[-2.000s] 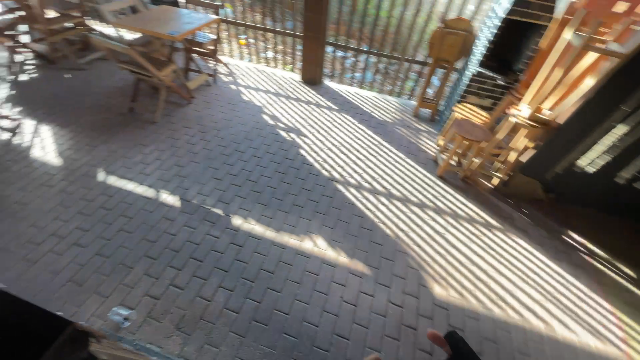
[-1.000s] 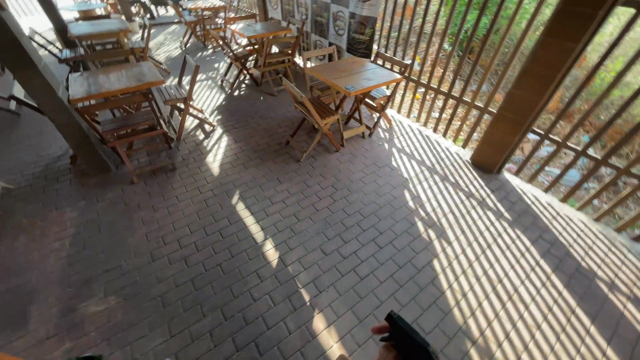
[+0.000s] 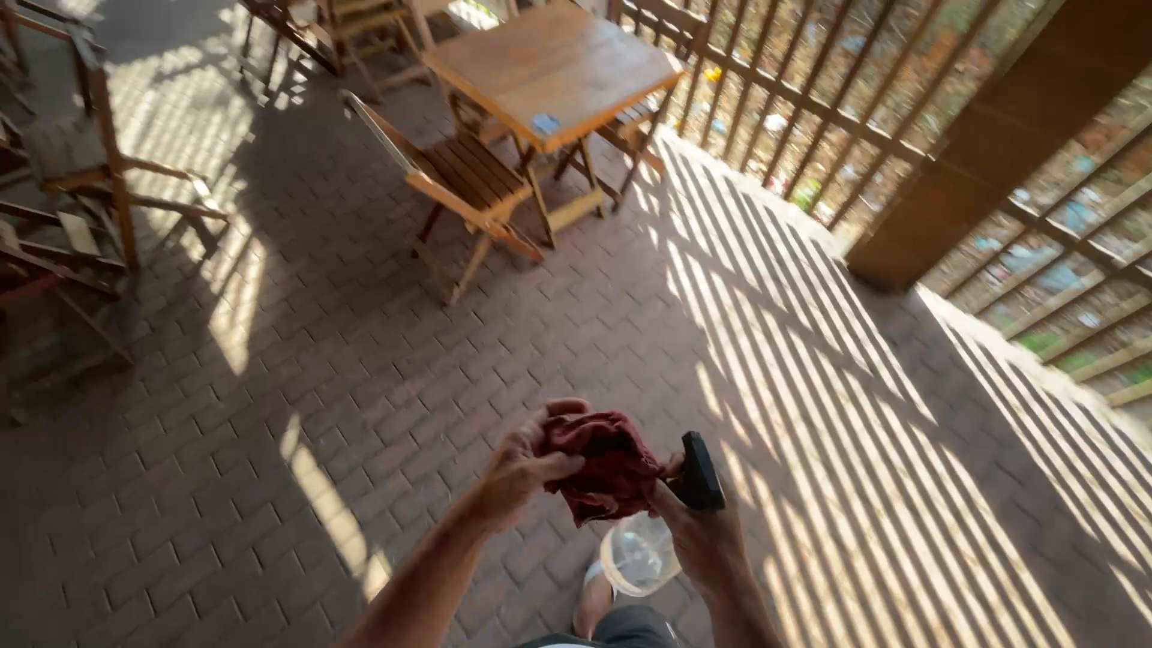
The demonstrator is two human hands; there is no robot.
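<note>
A crumpled dark red cloth [image 3: 605, 463] is stretched between my two hands. My left hand [image 3: 526, 468] grips its left side, thumb on top. The fingers of my right hand [image 3: 697, 522] pinch the cloth's right edge, and the same hand holds a black object [image 3: 700, 472], which looks like the trigger head of a spray bottle. Below the right hand is a clear plastic container [image 3: 641, 553], partly covered by that hand; whether it joins the black part cannot be told.
A wooden folding chair [image 3: 468, 175] stands beside a square wooden table [image 3: 553, 67] ahead. More folding chairs [image 3: 76, 153] are at the left. A slatted wooden fence [image 3: 801, 103] with a thick post [image 3: 999, 144] runs along the right. Brick paving [image 3: 405, 405] lies below.
Both hands have come up into view with the red cloth, which the earlier frames do not show. The view has swung toward the tables and come closer to one of them.
</note>
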